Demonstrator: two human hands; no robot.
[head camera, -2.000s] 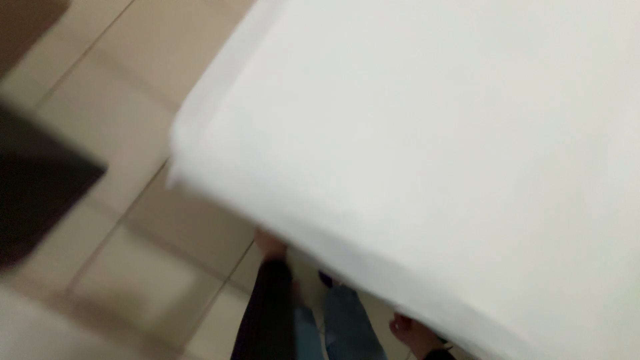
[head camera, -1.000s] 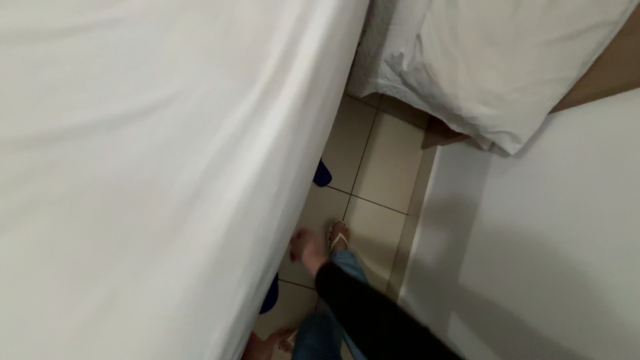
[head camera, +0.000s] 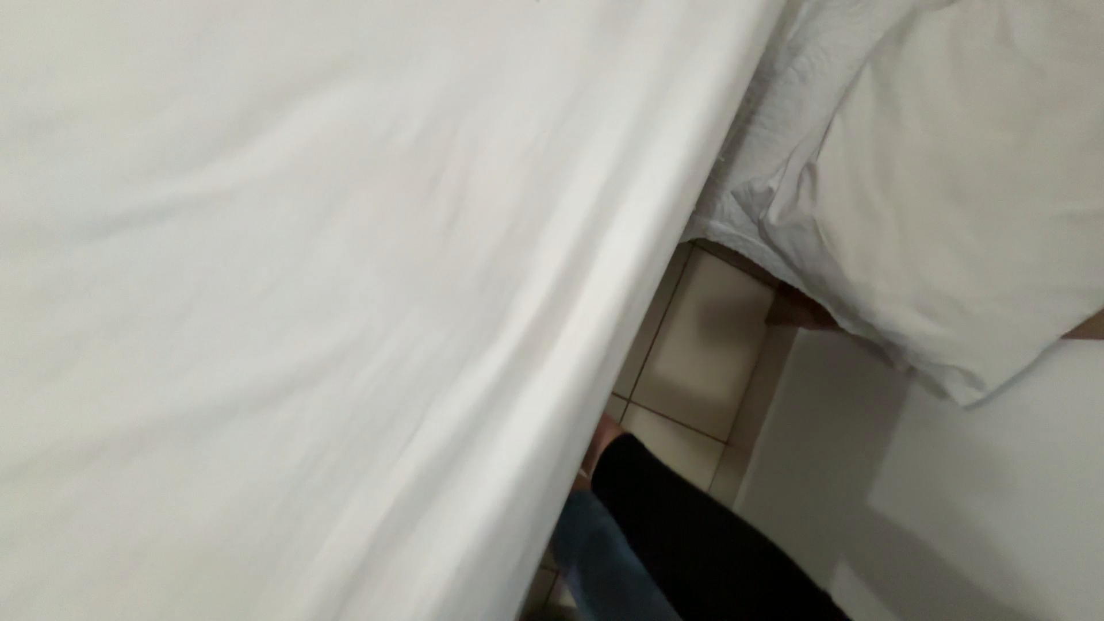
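A white sheet (head camera: 328, 285) with soft folds covers the large bed surface on the left and the middle of the view. My right hand (head camera: 601, 444) is at the sheet's right edge, low in the view; only the wrist and the back part show below a black sleeve (head camera: 707, 535). The fingers are hidden beneath or behind the sheet's edge, so their hold cannot be made out. My left hand does not show.
At the upper right a white pillow or cushion (head camera: 975, 190) lies over a quilted white cover (head camera: 785, 112), its corner hanging down. A white wall (head camera: 966, 500) stands at the lower right. Between it and the bed runs a strip of tiled floor (head camera: 707, 345).
My right hand, in sight above the floor a second ago, has moved to the sheet's edge and is partly hidden. The left hand, low beside the bed then, is out of sight.
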